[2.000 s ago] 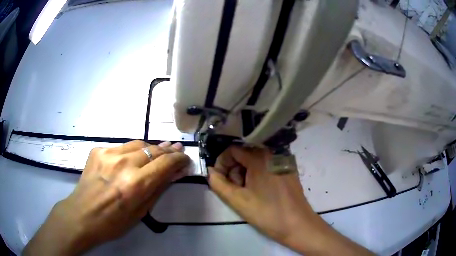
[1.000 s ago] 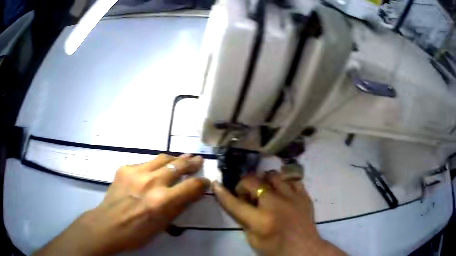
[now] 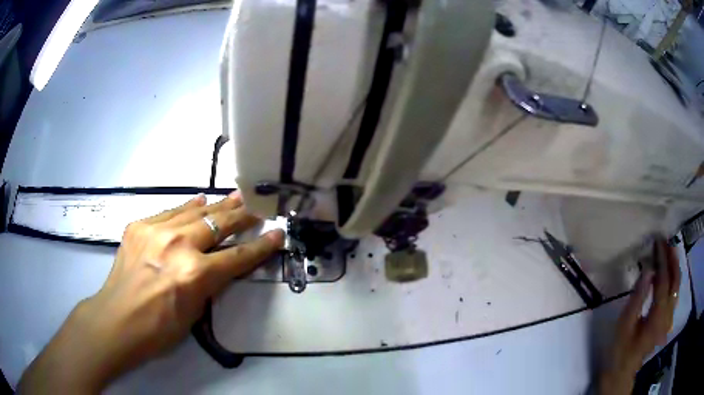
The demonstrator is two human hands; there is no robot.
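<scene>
The long white strip (image 3: 73, 214) lies on dark cloth that shows as dark borders, left of the machine head. My left hand (image 3: 181, 251) lies on the strip and holds it down, thumb tip and fingertips near the needle area. The strip's right end reaches the metal presser foot (image 3: 296, 262); how it sits under the head is partly hidden. My right hand (image 3: 648, 312) is at the far right edge of the machine bed, slightly blurred, fingers apart, with nothing visible in it.
The cream sewing machine head (image 3: 309, 92) rises over the middle. Dark thread snips (image 3: 570, 268) lie on the bed left of my right hand. A brownish-yellow block (image 3: 406, 265) is right of the needle. A glowing lamp tube (image 3: 62, 42) is at upper left.
My right hand has left the presser foot area and moved to the far right. The foot and plate are now uncovered. My left hand stays on the strip.
</scene>
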